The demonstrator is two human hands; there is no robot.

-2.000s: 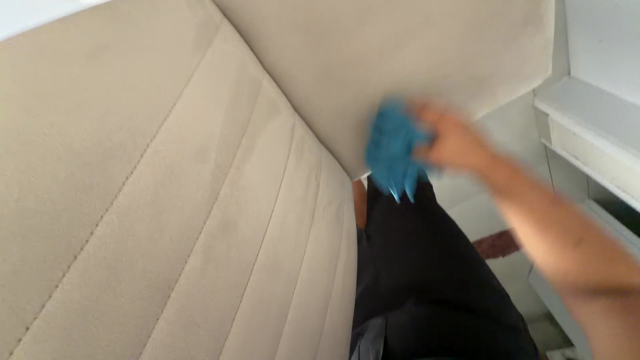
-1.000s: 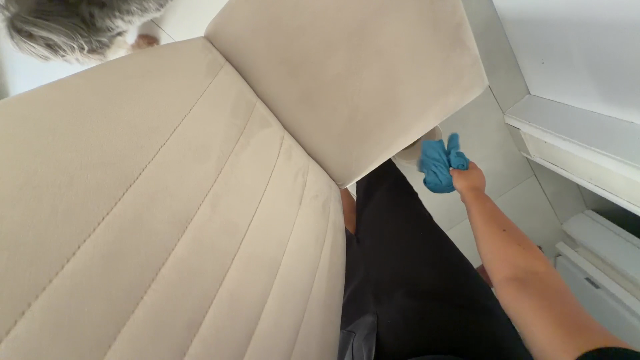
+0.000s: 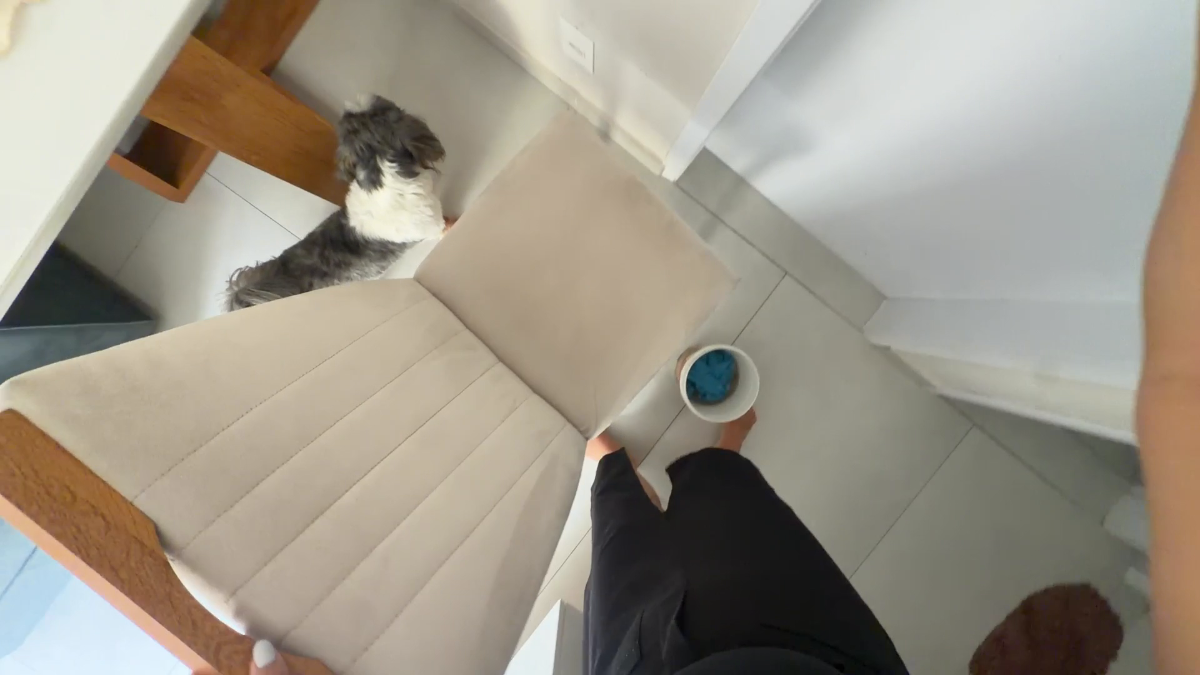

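A beige upholstered chair (image 3: 375, 450) with stitched lines on its backrest and a plain seat (image 3: 581, 272) stands at my left. My left hand (image 3: 267, 659), only partly in the frame, grips the wooden top rail (image 3: 103, 534) of the backrest at the bottom left. A white bucket (image 3: 747, 398) stands on the floor by my feet, with a blue cloth (image 3: 712, 376) inside it. Of my right side only the forearm shows at the right edge; the right hand is out of the frame.
A black, grey and white dog (image 3: 375, 202) is on the floor beyond the chair. A white tabletop (image 3: 75, 103) with a wooden base (image 3: 253, 117) is at the upper left. A white door or panel (image 3: 975, 141) is at the right, and a brown fluffy thing (image 3: 1050, 633) lies at the lower right.
The blue cloth has left my right hand and lies in the bucket. My right hand has moved out of the frame. The view has shifted widely, showing more of the chair and the dog.
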